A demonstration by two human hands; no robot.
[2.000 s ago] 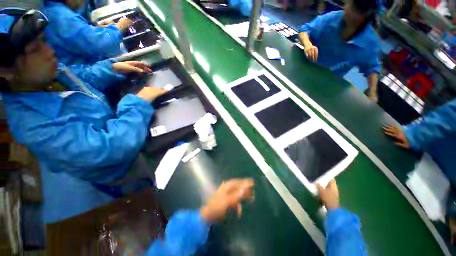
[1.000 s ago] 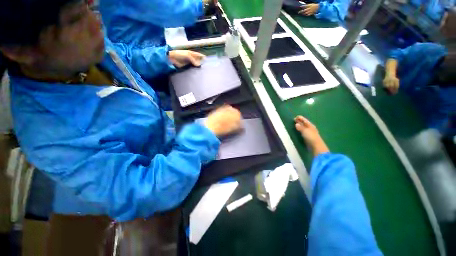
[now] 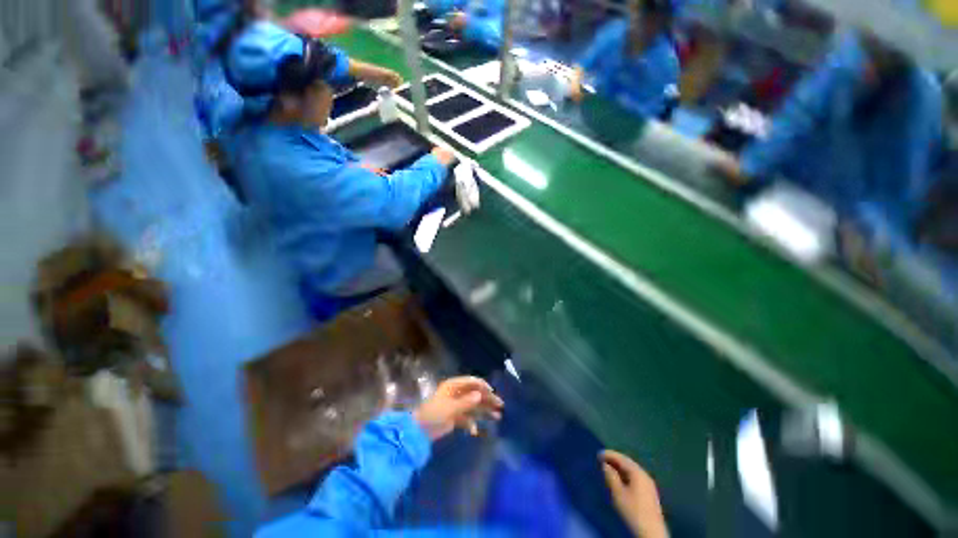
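My left hand [image 3: 460,406] is empty with its fingers apart, over the near edge of the dark green bench [image 3: 557,315]. My right hand [image 3: 633,494] is at the bottom edge of the picture, partly cut off, with fingers apart and nothing seen in it. A white wipe [image 3: 755,473] lies on the bench to the right, with a small bottle-like container [image 3: 817,429] beside it. The carrier tray [image 3: 515,129] with black panels [image 3: 486,127] lies far up the green belt. The picture is blurred.
A worker in blue [image 3: 326,200] sits at the upper left by dark panels [image 3: 389,145]. An open brown carton [image 3: 336,378] with clear plastic stands left of my left hand. The green conveyor belt [image 3: 651,231] runs diagonally. Other workers are across it.
The view has swung right and back, so the tray and neighbouring worker look farther away. My right hand has moved from over the belt to the bench's near side. My left hand has come back into view.
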